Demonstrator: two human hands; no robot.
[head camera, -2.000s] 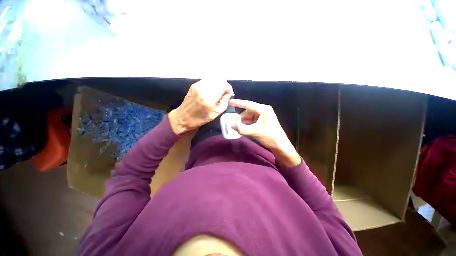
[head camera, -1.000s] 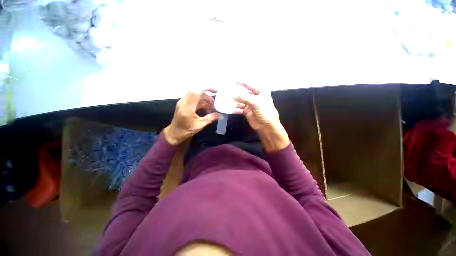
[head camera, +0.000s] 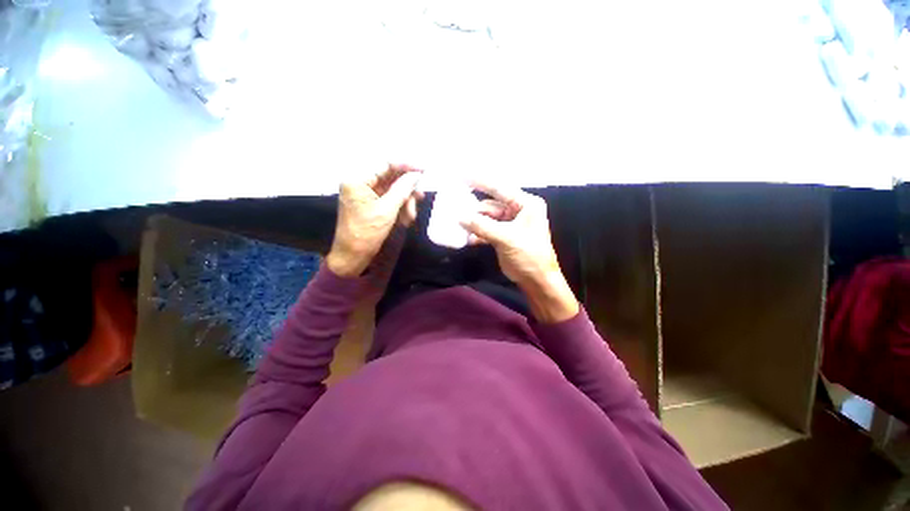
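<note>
A glossy white piece is held at the table's front edge, over the dark gap before my body. My right hand grips it from the right between thumb and fingers. My left hand is just left of the piece, raised, with thumb and fingertips pinched close together near the bright table edge. Glare there hides whether a strip is between the left fingertips. No strip is clearly seen on the piece.
The white tabletop is overexposed. White pieces are heaped upper left, beside a clear bag; more lie upper right. Below are a carton of blue strips and an open carton. Red cloth shows at right.
The narrow strip seen hanging below the white piece is no longer visible. My left hand has moved slightly left and up, away from the piece. My right hand still holds the piece, now lower.
</note>
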